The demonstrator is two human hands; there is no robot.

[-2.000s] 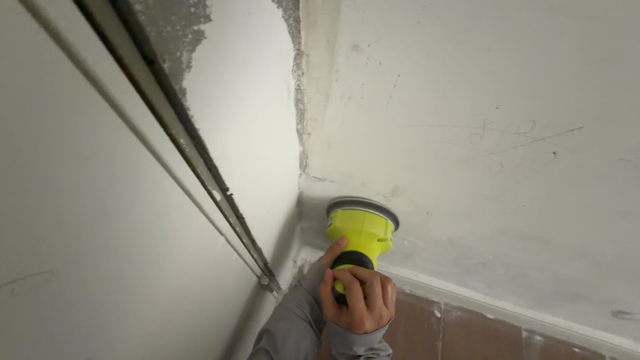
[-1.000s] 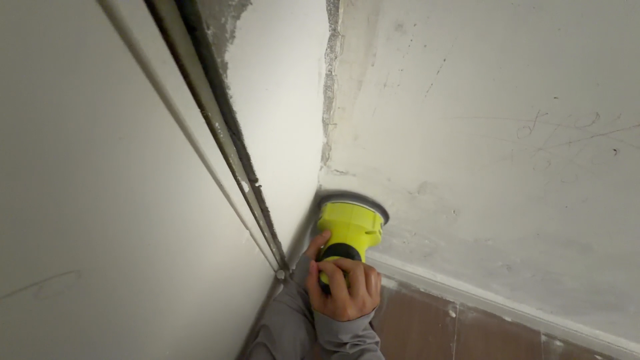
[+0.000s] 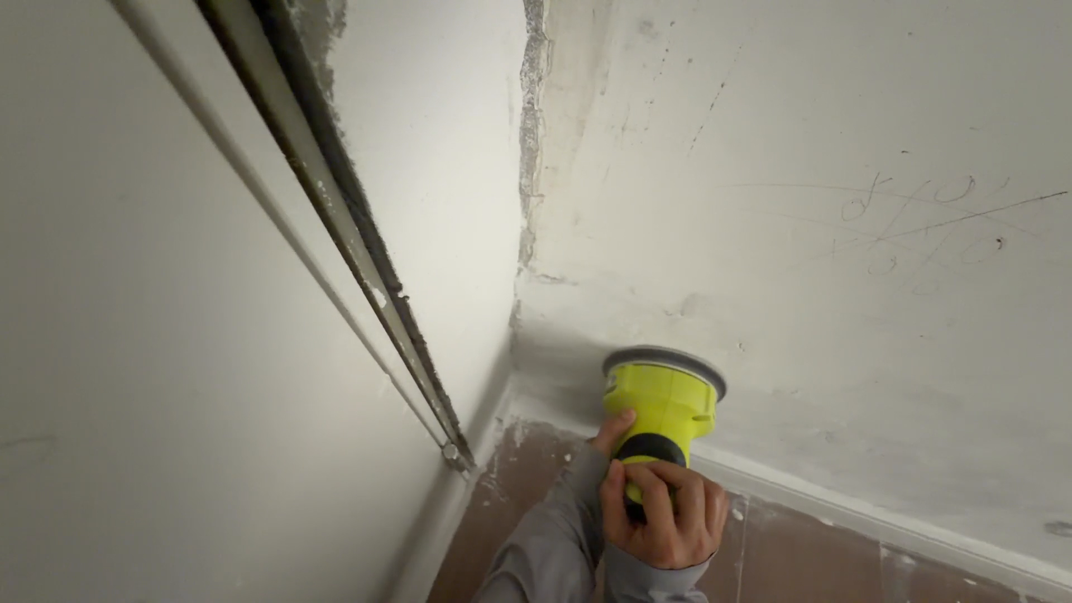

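Observation:
A yellow-green random orbital sander (image 3: 662, 398) with a black collar has its round pad against the lower part of the white wall (image 3: 804, 335), just right of the corner. My right hand (image 3: 670, 511) is closed around the sander's rear end. On the left side of its body rests the thumb of my left hand (image 3: 615, 429); the other fingers of that hand are hidden behind the tool. Both forearms wear grey sleeves. Pencil-like scribbles and small dark specks mark the wall, and rough grey plaster (image 3: 529, 126) shows along the corner.
At the left stands a white panel (image 3: 184, 335) with a long metal-edged frame (image 3: 335, 218) beside it. A pale skirting strip (image 3: 837, 502) runs along the wall's foot, above brown floor tiles (image 3: 796, 553) with white smears and dust.
From two seconds to one second ago the sander went left toward the corner. Since then it has moved right, away from the corner, with both hands still on it.

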